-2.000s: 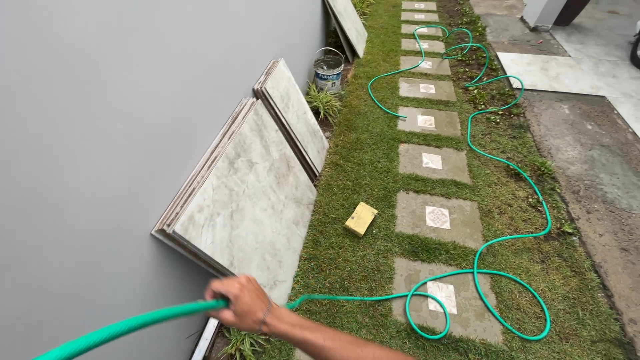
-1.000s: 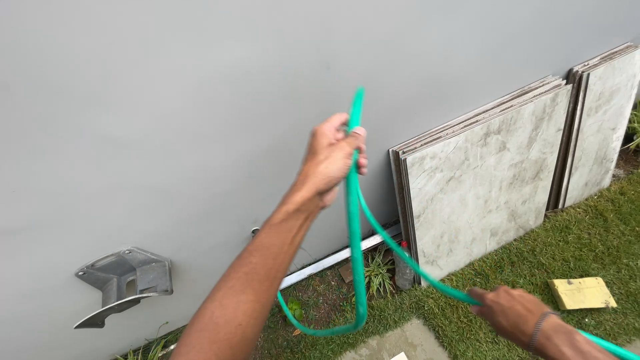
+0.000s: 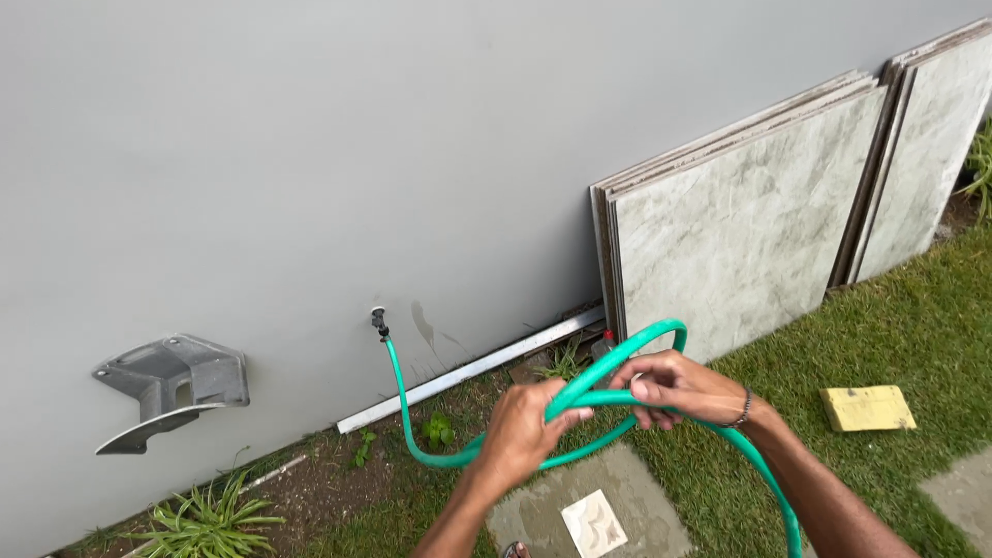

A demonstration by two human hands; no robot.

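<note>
A green garden hose [image 3: 612,364] forms a loop between my two hands. My left hand [image 3: 523,426] is closed around the hose where its strands come together. Just to the right, my right hand [image 3: 678,387], with a dark bracelet at the wrist, grips one strand between thumb and fingers. From there the hose runs down past my right forearm. Its other end is attached to a black wall tap [image 3: 378,322] low on the grey wall. Left of the tap, a grey plastic hose holder [image 3: 182,384] is fixed to the wall with no hose on it.
Large marbled tiles [image 3: 728,225] lean in stacks against the wall. A metal bar [image 3: 473,380] lies along its base. On the grass is a yellow block [image 3: 868,408]. Below my hands lies a paving slab [image 3: 651,496] with a patterned inset. A spiky plant [image 3: 209,519] grows at lower left.
The view has swung left to the tap and holder. My left hand has lowered from its raised position, my right hand has come beside it, and the hose between them now makes a loop.
</note>
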